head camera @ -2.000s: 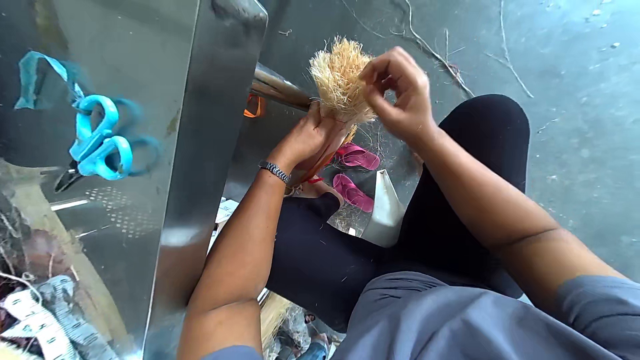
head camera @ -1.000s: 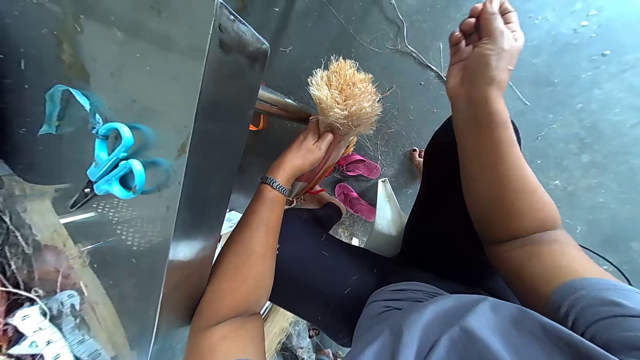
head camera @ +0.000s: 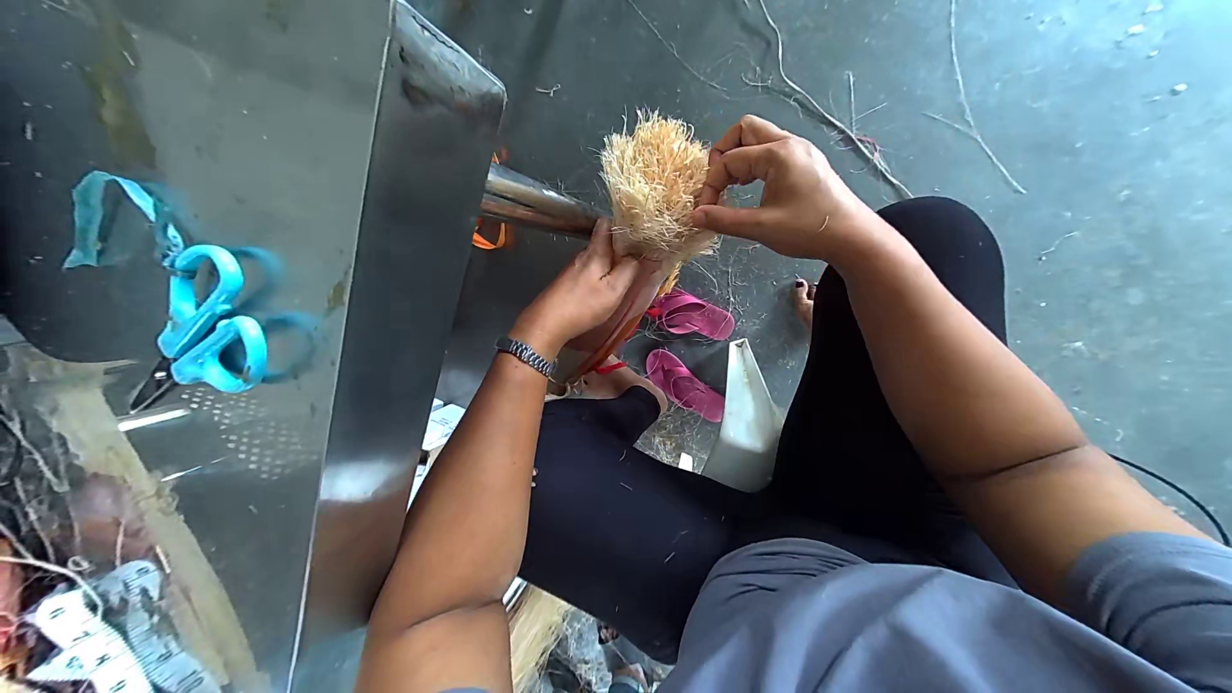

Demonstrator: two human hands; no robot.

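Observation:
A bushy bundle of pale straw-coloured fibres (head camera: 656,183) stands out above my left hand (head camera: 587,289), which is closed around its lower part. Brownish-orange strips (head camera: 616,332) run down from the bundle below that hand. My right hand (head camera: 765,188) is at the right side of the bundle, its thumb and index finger pinched together at the edge of the fibres. Whether single fibres lie between those fingertips is too fine to tell. On the metal table to the left lie scissors with light blue handles (head camera: 207,318), a blue ribbon tied to them.
The metal table's edge (head camera: 414,241) runs close beside my left arm. A metal tube (head camera: 539,200) extends from under it. A measuring tape (head camera: 106,626) and tangled fibres lie at the table's lower left. Pink slippers (head camera: 688,385), a pale tapered piece (head camera: 746,423) and twigs (head camera: 818,111) are on the floor.
One second ago my right hand was raised away at the upper right; now it is back at the fibres. My left hand has kept its hold on the bundle.

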